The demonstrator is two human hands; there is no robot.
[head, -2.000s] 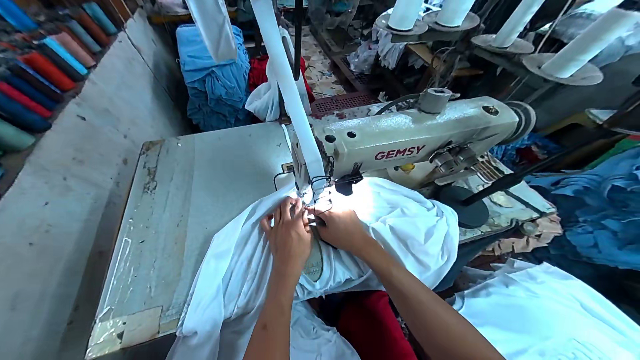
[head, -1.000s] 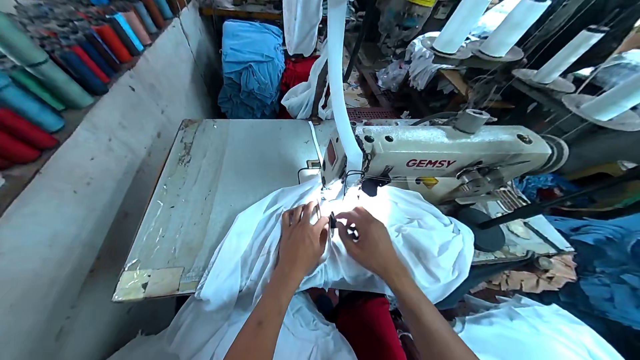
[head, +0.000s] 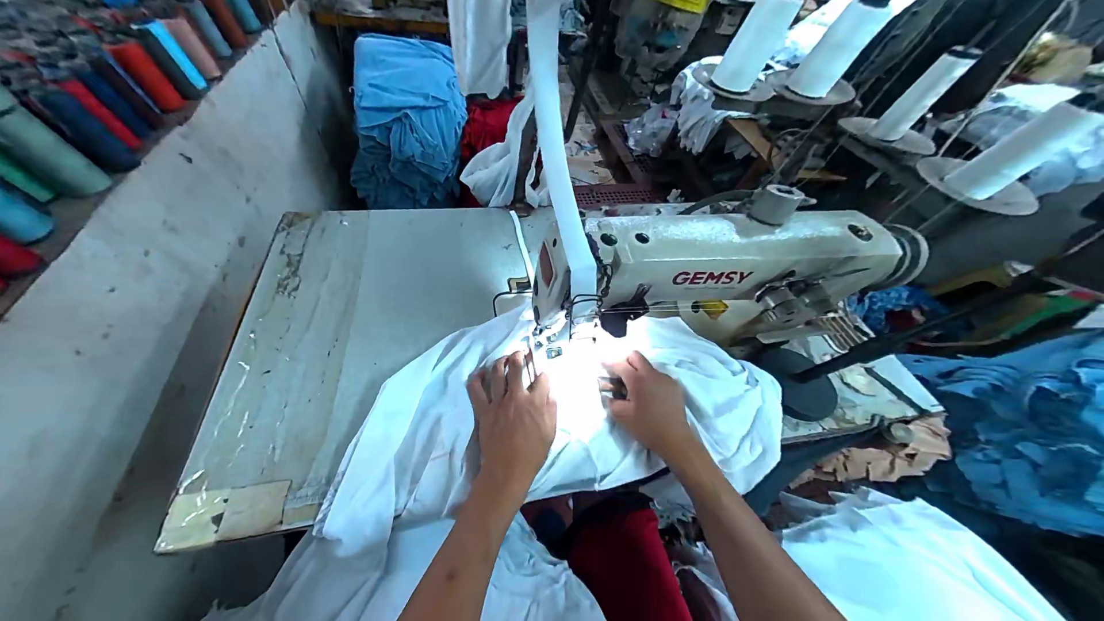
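A Gemsy sewing machine [head: 742, 263] stands on the table, its lamp shining on the needle area. White fabric [head: 431, 431] lies bunched under the presser foot and drapes over the table's front edge. My left hand [head: 515, 414] rests on the fabric just in front and to the left of the foot, fingers spread. To the right of the bright patch, my right hand [head: 647, 401] is on the cloth with bent fingers; whether it pinches the cloth cannot be told. A white fabric strip [head: 556, 147] hangs down from above into the needle area.
Thread cones [head: 1018, 155] stand on a rack at the back right. Colored spools [head: 86, 112] line a ledge above the concrete wall [head: 190, 216] on the left. A blue fabric pile [head: 405, 112] sits behind the table [head: 345, 285]; more blue fabric [head: 1018, 431] lies at right.
My hands were close together at the needle area; now they are farther apart, with a bright stretch of white fabric between them. The view has shifted somewhat.
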